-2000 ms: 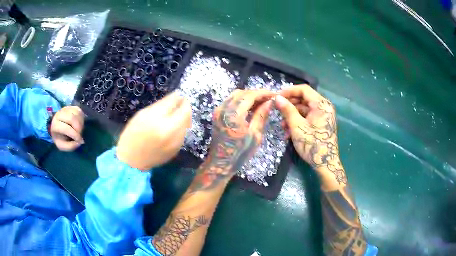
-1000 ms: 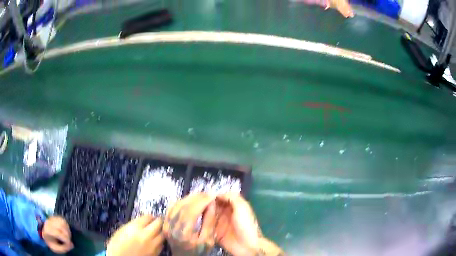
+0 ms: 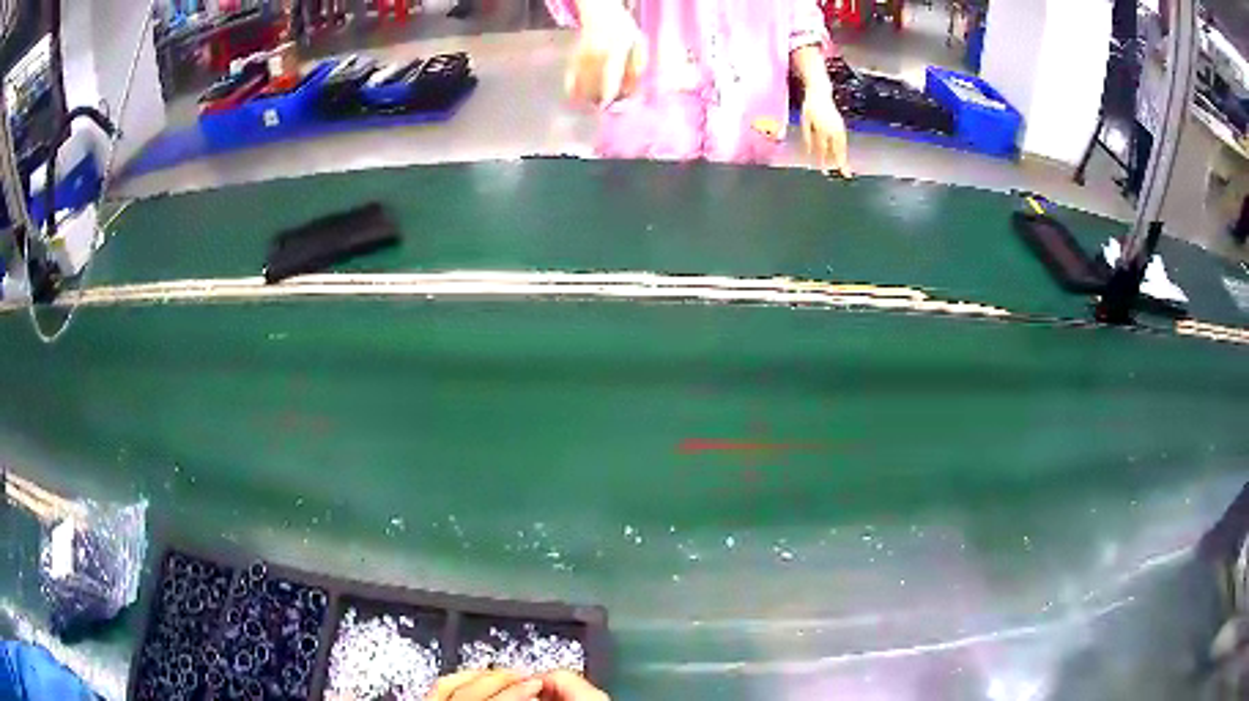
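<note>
The black parts tray (image 3: 541, 611) lies at the bottom left, its near side cut off by the frame edge. Dark rings (image 3: 249, 630) fill its left part. Whitish clear small parts (image 3: 381, 655) are heaped in two compartments to the right. My left hand (image 3: 482, 685) and my right hand (image 3: 567, 687) are over the right compartments at the bottom edge. Only the finger tops and backs show, close together. Any small part between the fingers is hidden.
A crinkled poly bag (image 3: 96, 562) lies left of the tray, above a blue sleeve (image 3: 39, 674). Clear strays (image 3: 630, 537) dot the bench. Pale strips (image 3: 548, 285) cross it. Dark oblong objects (image 3: 333, 241) lie beyond. A person in pink (image 3: 699, 82) stands opposite; a post (image 3: 1162, 151) is right.
The view has tilted up and away, so the tray and my hands sit lower and are mostly cut off. The neighbour's hands have left the frame. The far bench edge and pink-clad person now show.
</note>
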